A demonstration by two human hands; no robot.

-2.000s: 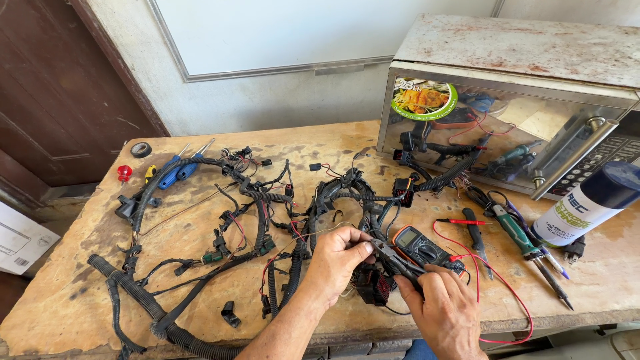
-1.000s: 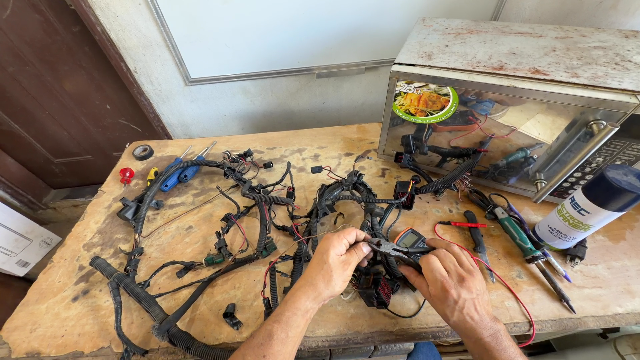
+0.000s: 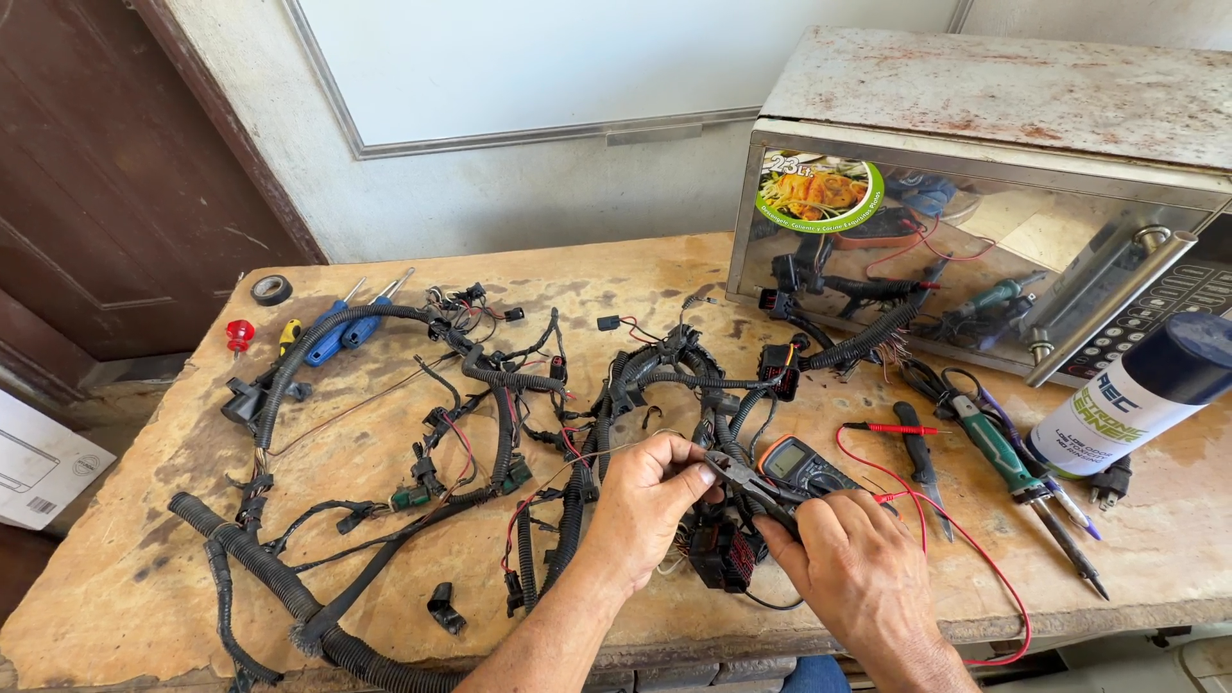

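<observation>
A black wiring harness in corrugated tubing, with several connectors, sprawls over the wooden table. Near its right part, my left hand pinches a thin wire between thumb and fingers. My right hand is closed around the handles of pliers, whose jaws meet the wire at my left fingertips. Whether the jaws are fully closed on it cannot be made out. Just behind my right hand lies a digital multimeter, partly covered. A black connector block sits beneath the pliers.
A microwave oven stands at the back right. Before it lie a knife, a soldering iron, a red test probe and a spray can. Blue screwdrivers and black tape lie at the left.
The pliers in my right hand have swung from pointing steeply up to a flatter slant towards my left fingertips. More of the multimeter shows now than one second ago.
</observation>
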